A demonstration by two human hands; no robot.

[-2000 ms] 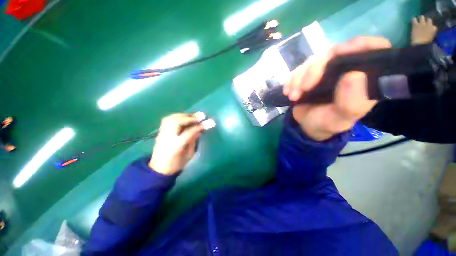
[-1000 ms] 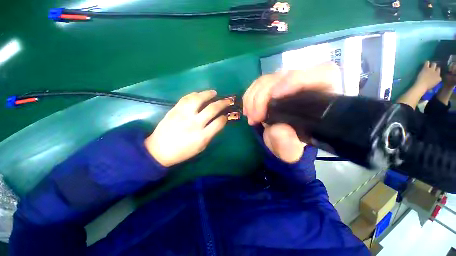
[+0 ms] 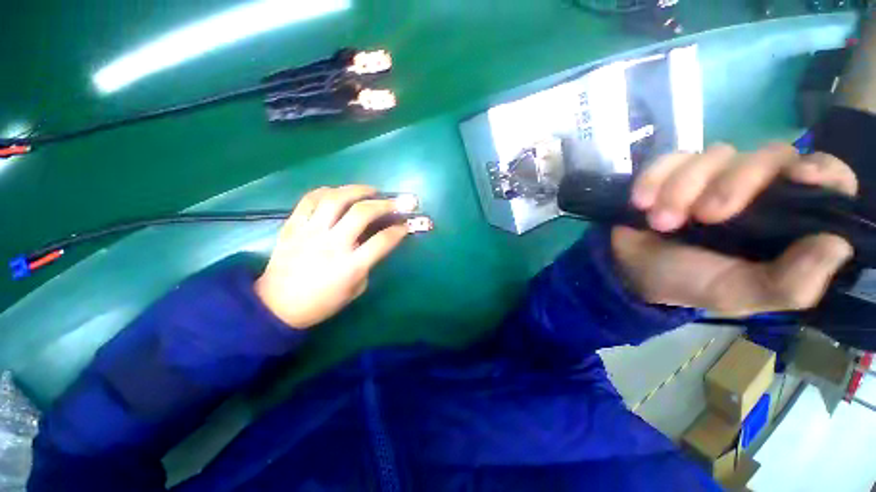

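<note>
My left hand point(image 3: 322, 252) holds the paired black ends of a cable assembly point(image 3: 182, 217) near the bench edge. Their copper-coloured tips point(image 3: 413, 213) stick out past my fingers, and the blue and red plug point(image 3: 36, 264) lies at the far left. My right hand point(image 3: 735, 226) grips the black electric screwdriver point(image 3: 600, 195). Its nose is at the metal mechanism of the pale screw feeder point(image 3: 588, 125); I cannot see whether the bit touches it.
Another cable assembly point(image 3: 312, 88) lies further back on the green bench point(image 3: 423, 154), its copper tips to the right. Clear crumpled plastic point(image 3: 17, 432) is at the lower left. Cartons point(image 3: 738, 380) stand on the floor at the right. Another person's forearm point(image 3: 858, 82) shows at the upper right.
The screwdriver has moved right, away from the copper tips in my left hand, to the feeder. The left hand still holds the cable ends. The view has shifted, and the rear cable appears further left.
</note>
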